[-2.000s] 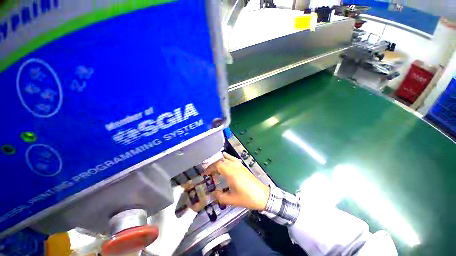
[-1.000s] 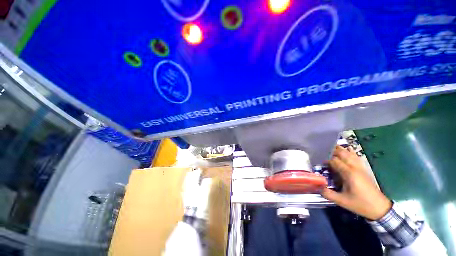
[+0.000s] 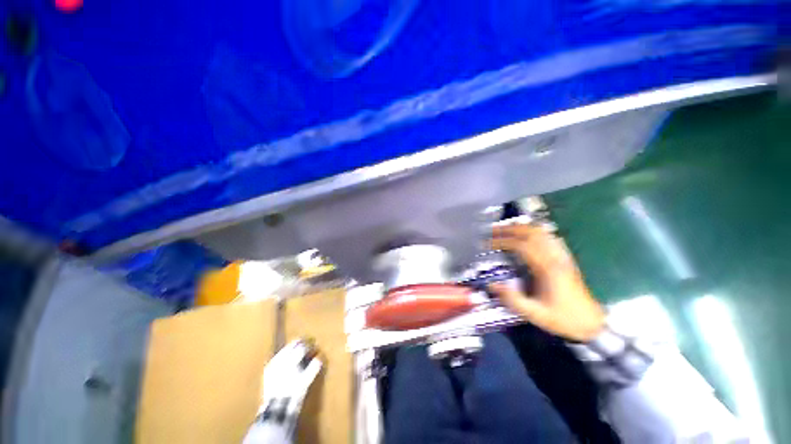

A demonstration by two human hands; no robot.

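The frame is blurred by motion. My left hand [image 3: 291, 375], in a white glove, is over the cardboard sheet [image 3: 204, 373]. A small dark spot shows at its fingertips; I cannot tell if it is a held part. My bare right hand [image 3: 555, 286] is at the right end of the silver machine table [image 3: 357, 329]. Its thumb and fingers are apart, around the blurred dark and silver fixture [image 3: 496, 270] under the machine head. I cannot tell if they touch a part.
The blue control panel [image 3: 364, 104] fills the top. A red round knob [image 3: 421, 307] hangs below it, left of my right hand. A silver adjustment knob [image 3: 455, 347] is at the table's front edge. The green conveyor [image 3: 720, 217] is at right. An orange object [image 3: 219, 284] lies behind the cardboard.
Two seconds ago only my right hand showed, at the fixture. The view has since swung left and down. In the last second my right hand's fingers have spread wider; my left hand remains over the cardboard.
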